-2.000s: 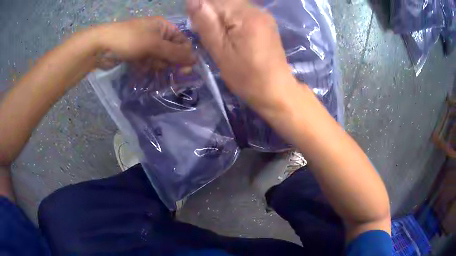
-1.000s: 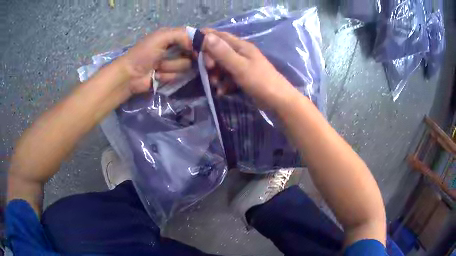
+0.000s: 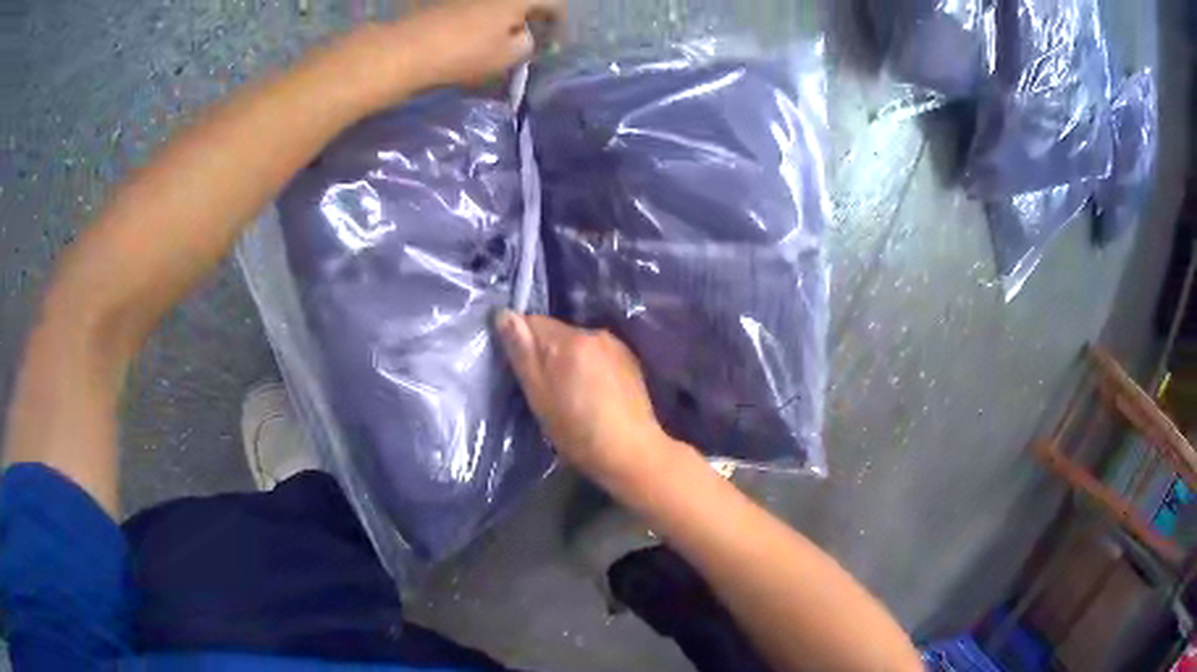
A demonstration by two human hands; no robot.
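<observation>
A bundle of bagged garments (image 3: pixel 696 171), dark purple-grey cloth under shiny clear film, lies in front of me, pinched across its middle by a narrow pale tying strip (image 3: pixel 529 197). My left hand (image 3: pixel 505 40) is at the far edge of the bundle, fingers closed around the strip's upper part. My right hand (image 3: pixel 578 381) is at the middle of the bundle, thumb and fingers on the strip's lower part. The strip runs fairly straight between both hands. The strip's part under my right hand is hidden.
More bagged garments (image 3: pixel 1050 118) lie on the grey floor (image 3: pixel 919 394) at the upper right. A brown wooden stool (image 3: pixel 1116 453) and part of a blue crate (image 3: pixel 965 654) are at the lower right. My shoe (image 3: pixel 273 440) is left of the bundle.
My hands were together over the bundle's upper middle. My left hand has moved to the far edge and my right hand down towards me. The strip now lies along the pinch.
</observation>
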